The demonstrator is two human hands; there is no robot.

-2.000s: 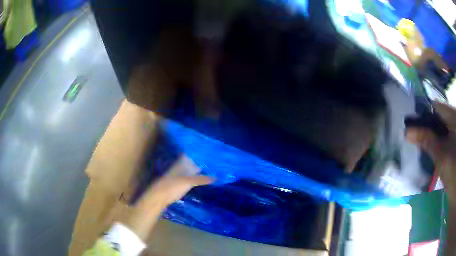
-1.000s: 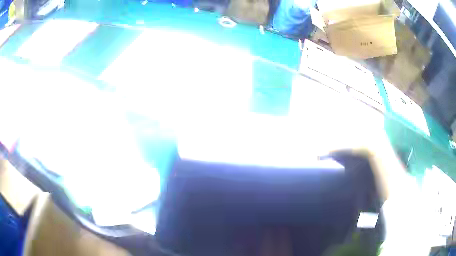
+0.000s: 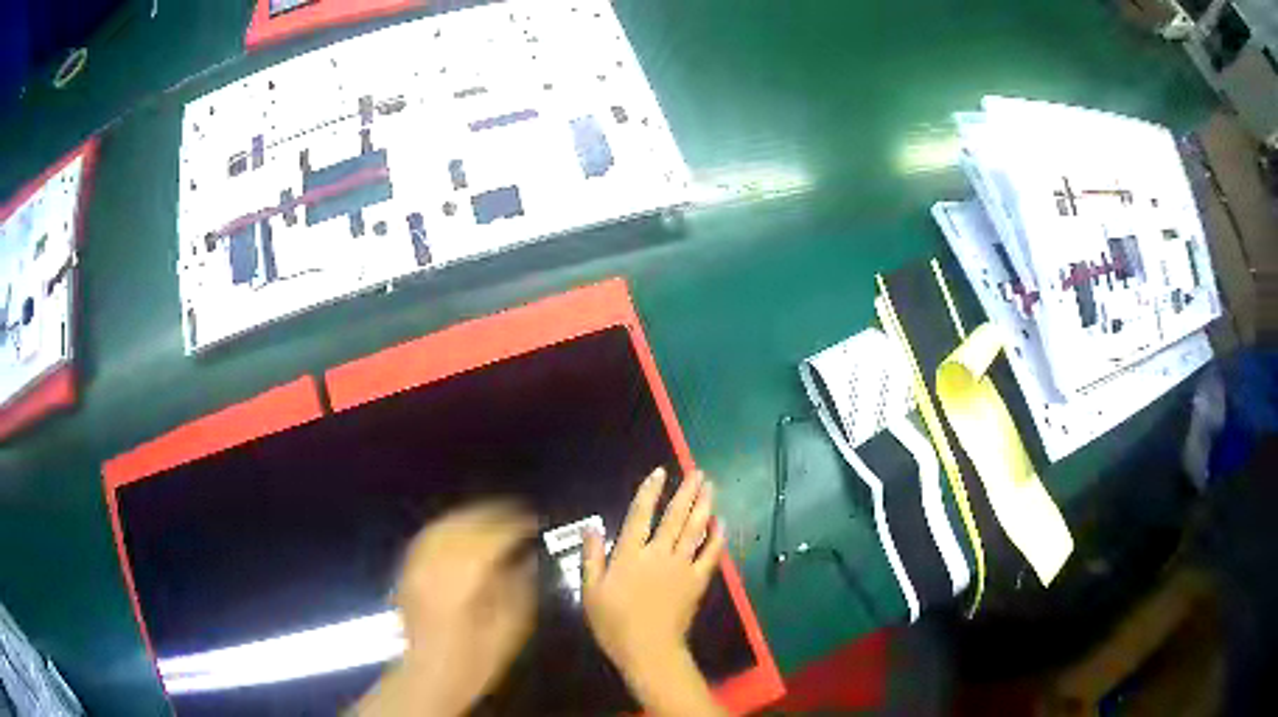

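Note:
A glossy black panel (image 3: 308, 518) lies on red-orange foam pads (image 3: 477, 340) on the green bench. It reflects a bright lamp strip. A small white label (image 3: 572, 535) lies on the panel between my hands. My left hand (image 3: 470, 595) is blurred over the middle of the panel; its fingers cannot be made out, nor whether it holds anything. My right hand (image 3: 652, 574) rests on the panel's right part, palm down, fingers apart, its thumb beside the label.
A white back plate (image 3: 421, 182) with dark patches lies beyond the panel. Another plate (image 3: 35, 280) on red foam is at left. Stacked white plates (image 3: 1107, 252) stand at right. Black-and-white strips (image 3: 897, 490) and yellow-edged strips (image 3: 995, 448) lie nearer, beside a thin dark cord (image 3: 781, 490).
The view has gone from the carton with blue bags to the bench. One second ago a dark panel was by my right hand; now a black panel lies on foam under both hands.

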